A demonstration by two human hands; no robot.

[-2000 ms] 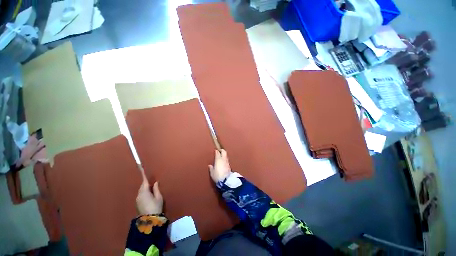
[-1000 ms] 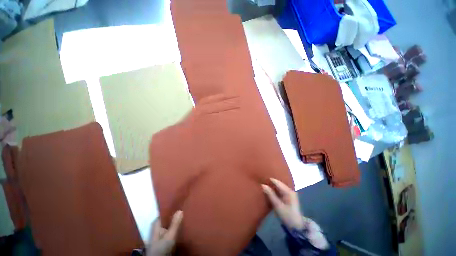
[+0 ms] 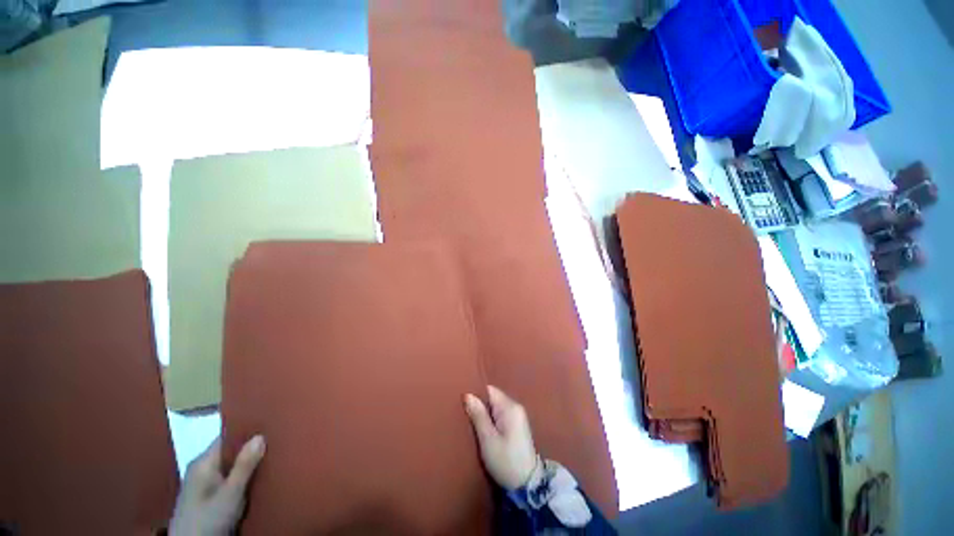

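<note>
A wide reddish-brown leather panel (image 3: 345, 345) lies in front of me, its right part over a long reddish-brown panel (image 3: 450, 136) and its upper left over a beige board (image 3: 199, 230). My left hand (image 3: 220, 487) grips the panel's left edge, thumb on top. My right hand (image 3: 507, 434) holds its right edge, thumb on top; the fingers beneath are partly hidden. Another reddish-brown panel (image 3: 84, 398) lies at the left. A neat stack of brown panels (image 3: 701, 325) with a notched lower edge lies at the right.
White paper (image 3: 241, 105) shows around the panels. A blue bin (image 3: 722, 73) with white pieces stands at the far right. A calculator (image 3: 762, 194), loose papers and a printed clear bag (image 3: 847, 293) lie beyond the stack. Another beige board (image 3: 63, 188) lies at the far left.
The panel between my hands was bent over the long panel a second ago; now it lies flatter and further left. The hands moved left with it. The camera view has shifted too.
</note>
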